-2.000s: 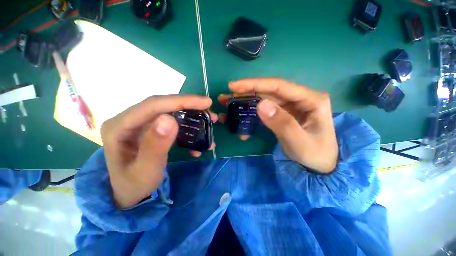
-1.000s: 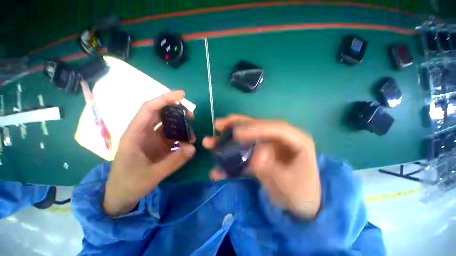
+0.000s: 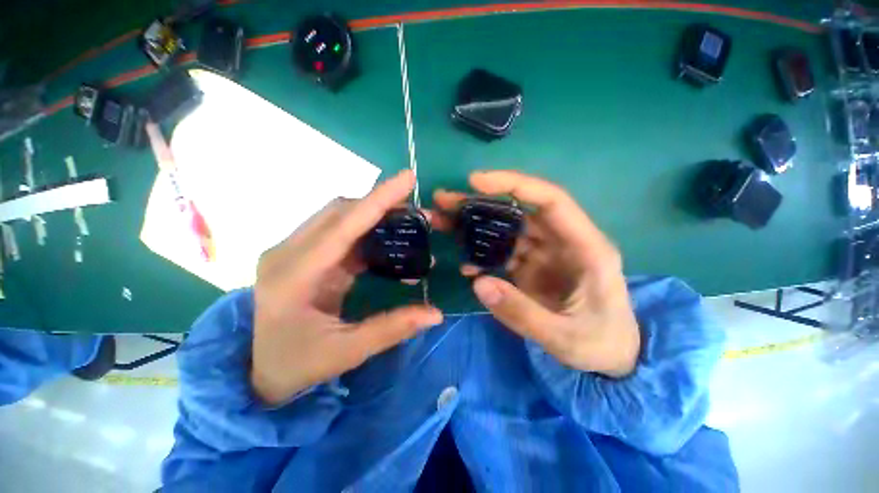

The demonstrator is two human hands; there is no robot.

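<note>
My left hand (image 3: 323, 279) holds a square smartwatch (image 3: 400, 245), screen up, with rows of small white text on black. My right hand (image 3: 564, 270) holds a second square smartwatch (image 3: 490, 234) beside it, also showing white text lines. The two watches are apart, one on each side of the white line. Both thumbs are off the screens, below the watches. The fingers under and behind the watches are partly hidden.
White and yellow paper (image 3: 251, 164) with a pink-white pen (image 3: 180, 197) lies left, near clustered dark watches (image 3: 176, 96). A round smartwatch (image 3: 324, 50) is lit at the top. A dark watch (image 3: 488, 103) lies ahead. Several watches (image 3: 737, 193) lie right, beside a clear tray (image 3: 853, 193).
The watches, dark and tilted a second ago, now face up with text showing. The right hand has moved up and right, the left watch rightward, and both thumbs are lowered. The view has shifted.
</note>
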